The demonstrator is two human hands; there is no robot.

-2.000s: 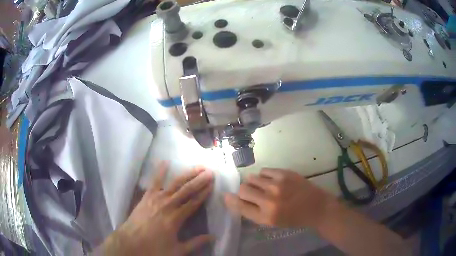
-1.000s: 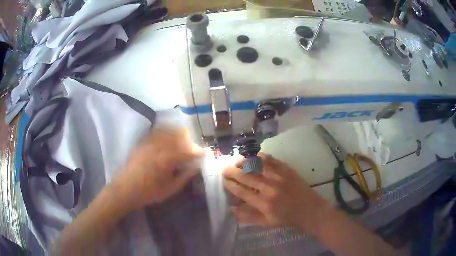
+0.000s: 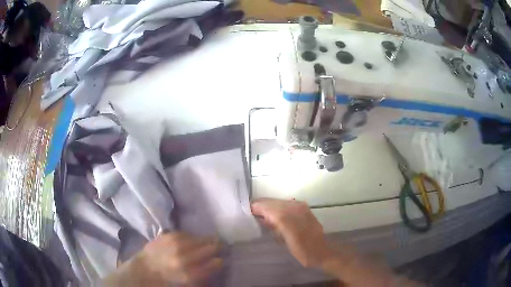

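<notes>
The workpiece point(image 3: 207, 188) is pale lilac-grey cloth with a dark purple-grey band along its far edge. It lies left of the needle area, away from the presser foot. My right hand point(image 3: 288, 227) pinches its right edge near the table's front. My left hand point(image 3: 182, 258) is on the near part of the cloth, slightly blurred; its fingers are curled and their hold is not clear. More of the garment point(image 3: 95, 196) lies gathered in folds to the left. The white machine head point(image 3: 358, 84) stands behind and to the right, its lamp glare hiding the needle.
Scissors point(image 3: 413, 193) with green and yellow handles lie right of the needle area. White scraps point(image 3: 434, 157) lie beyond them. A heap of cut pieces point(image 3: 131, 42) lies at the far left. A grey strip with ruler marks point(image 3: 459, 213) runs along the table's front edge.
The cloth has come away from the needle to the left and lies flatter, showing its dark band. Both hands have moved nearer to me. The view has shifted left.
</notes>
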